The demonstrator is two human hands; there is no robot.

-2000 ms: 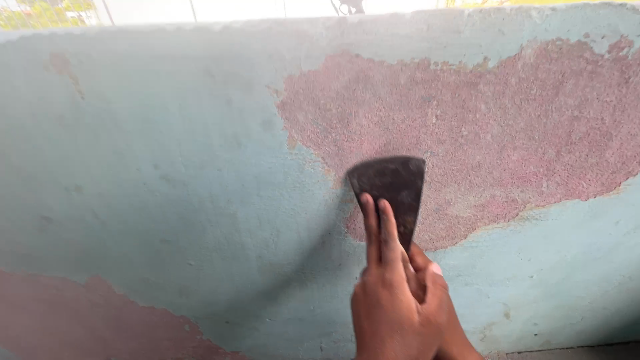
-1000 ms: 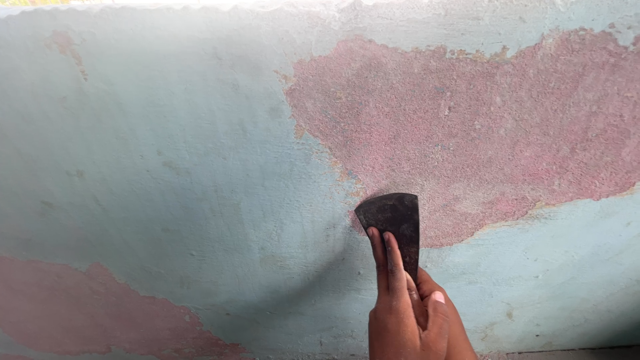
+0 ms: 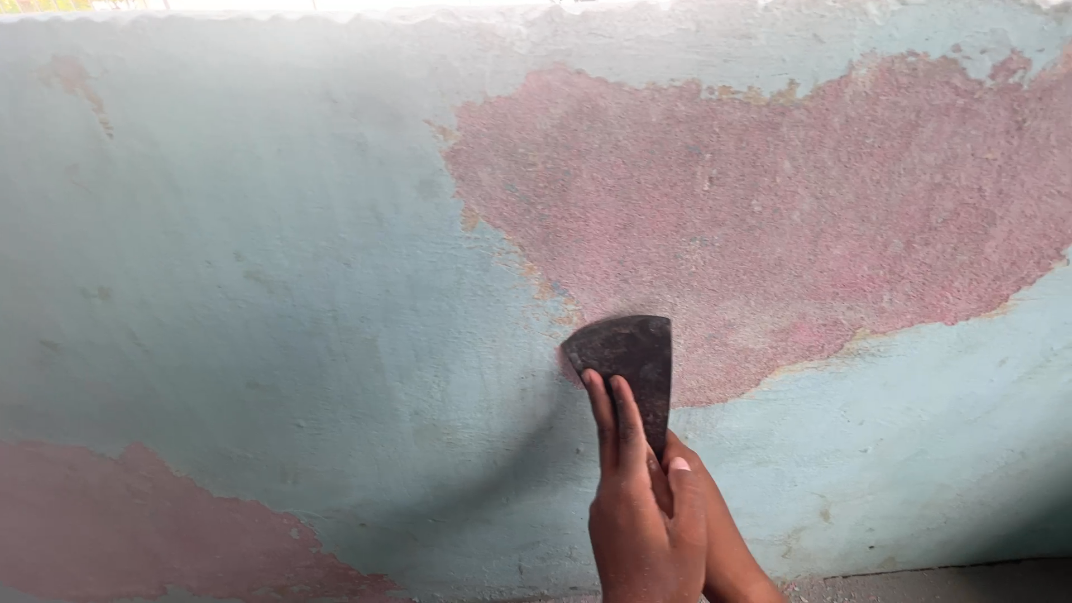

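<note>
A dark metal scraper blade (image 3: 630, 360) lies against the wall, its curved edge on the lower left border of a rough pink patch (image 3: 754, 201). My left hand (image 3: 641, 519) is closed around the scraper's lower part, with two fingers stretched flat along the blade. Behind and to the right of it, my right hand (image 3: 699, 486) grips the same tool from below; most of its fingers and the handle are hidden. Light blue paint (image 3: 293, 276) covers the wall around the patch, with ragged, flaking edges where the two meet.
A second pink patch (image 3: 151, 528) shows at the lower left of the wall. The wall's pale top edge (image 3: 419, 15) runs across the top of the view. At the lower right, a grey ledge or floor (image 3: 963, 582) with small crumbs meets the wall's base.
Both hands and the scraper have moved down the pink patch from where they were two seconds ago. Over the last second the blade has stayed near the patch's lower left border.
</note>
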